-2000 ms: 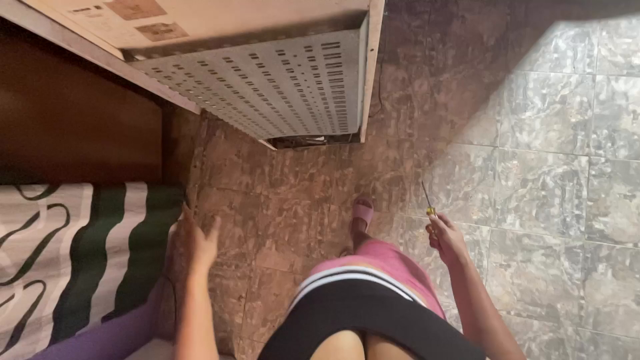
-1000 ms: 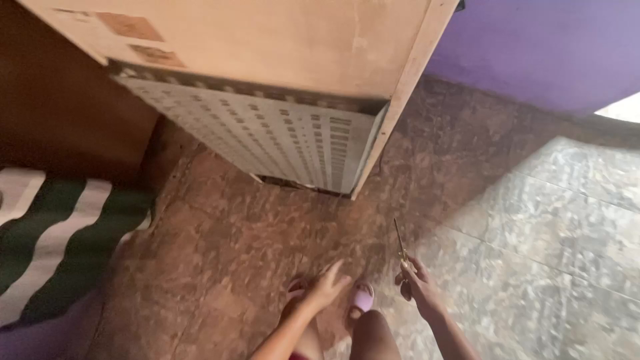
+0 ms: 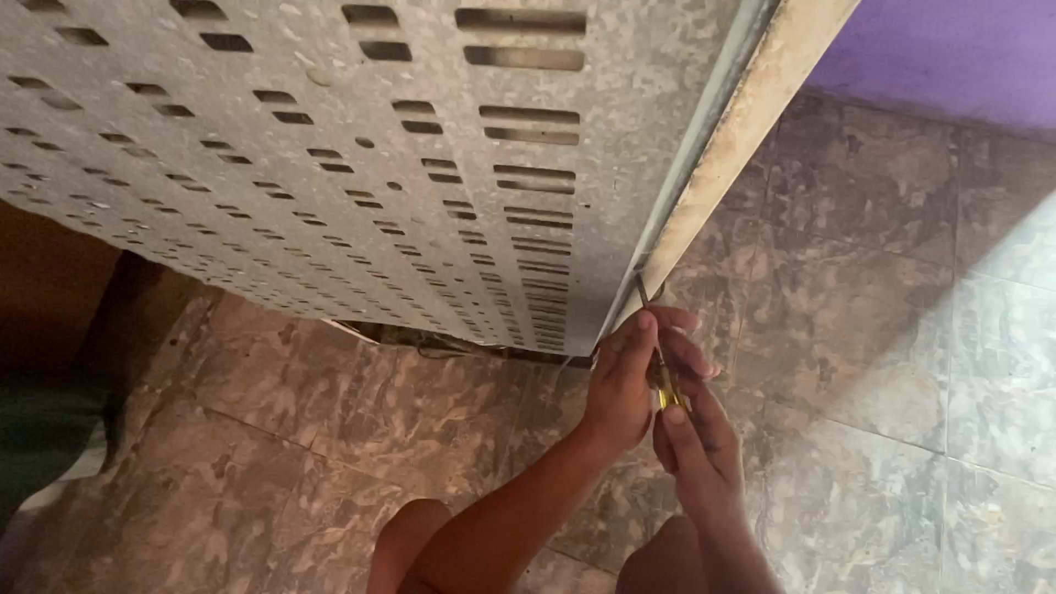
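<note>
My right hand (image 3: pixel 701 445) grips the yellow handle of a screwdriver (image 3: pixel 670 392) in the head view. The thin shaft points up, its tip at the metal side edge of an appliance's perforated back panel (image 3: pixel 615 165). My left hand (image 3: pixel 631 379) lies just left of the handle, its fingers around the shaft near the lower right corner of the panel. The tip seems to touch the seam between panel and pale side frame (image 3: pixel 718 165); whether it sits on a screw cannot be told.
Below and to the right spreads a marbled tile floor (image 3: pixel 850 330), partly in bright light. A purple wall (image 3: pixel 949 58) stands at the upper right. Dark fabric (image 3: pixel 49 429) lies at the left edge, below a brown surface (image 3: pixel 49 289). My bent knees are at the bottom.
The view has come much closer to the panel. My right hand has brought the screwdriver to the panel's edge, and my left hand, empty before, has closed around its shaft.
</note>
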